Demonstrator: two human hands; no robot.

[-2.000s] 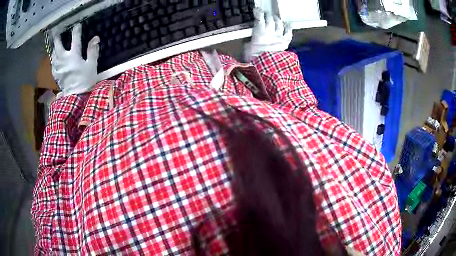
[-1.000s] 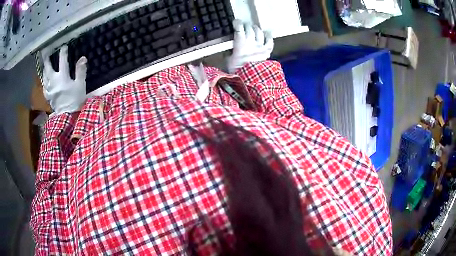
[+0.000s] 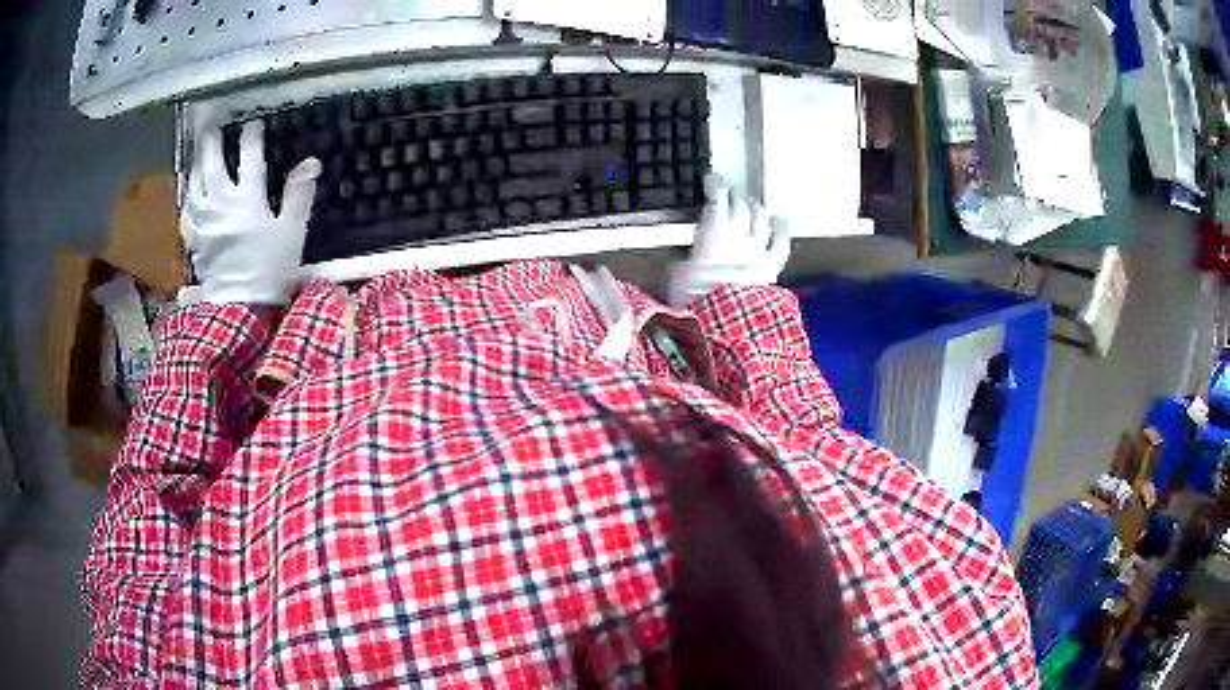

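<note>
A black keyboard (image 3: 499,155) lies on a white pull-out tray (image 3: 540,247) below the bench edge. My left hand (image 3: 246,223), in a white glove, rests at the keyboard's left end with the fingers apart and holds nothing. My right hand (image 3: 731,245), in a white glove, rests on the tray's front edge by the keyboard's right end. Its fingers are slightly apart and it holds nothing.
The perforated worktable (image 3: 297,30) is beyond the tray at left. A blue bin (image 3: 1018,418) with upright white panels (image 3: 917,404) stands at right. A cardboard box (image 3: 81,353) is at lower left. A green-topped table (image 3: 964,223) with wrapped items is at upper right.
The view has tilted up, so the keyboard and hands sit lower and more of the bench shows. Both hands stay at the keyboard's ends.
</note>
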